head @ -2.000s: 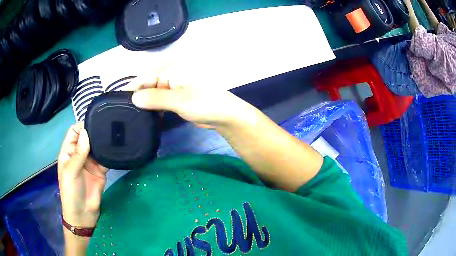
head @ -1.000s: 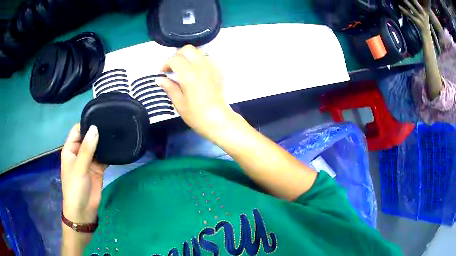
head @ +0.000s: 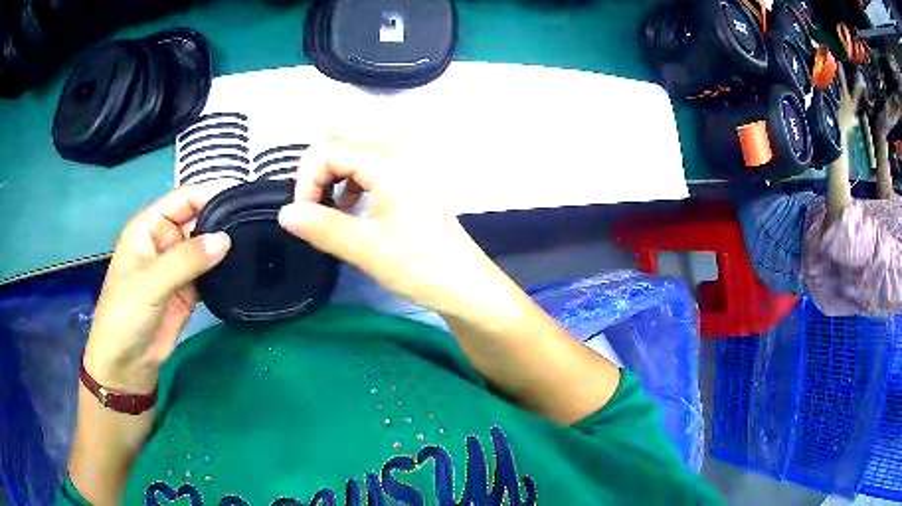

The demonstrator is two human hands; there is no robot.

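Observation:
A black rounded-square shell (head: 267, 267) is held over the table's near edge. My left hand (head: 158, 267) grips its left side, thumb on the face. My right hand (head: 366, 222) has its thumb and fingertips at the shell's upper right rim; whether a strip is between them cannot be told. The white backing sheet (head: 554, 128) lies behind, with black curved strips (head: 213, 148) in two columns at its left end, the right column partly hidden by my right hand. A stack of shells (head: 381, 44) with a pale mark on top stands at the sheet's far edge.
Loose shells (head: 129, 94) lean together left of the sheet. Black bundles with an orange tag (head: 755, 144) stand at right near another person's hands. A red stool (head: 712, 267), a blue basket (head: 791, 395) and a blue plastic-lined crate (head: 643, 336) are below.
My right hand has moved from the strips on the sheet to the shell's upper rim. My left hand has shifted its grip and the shell is a little further right.

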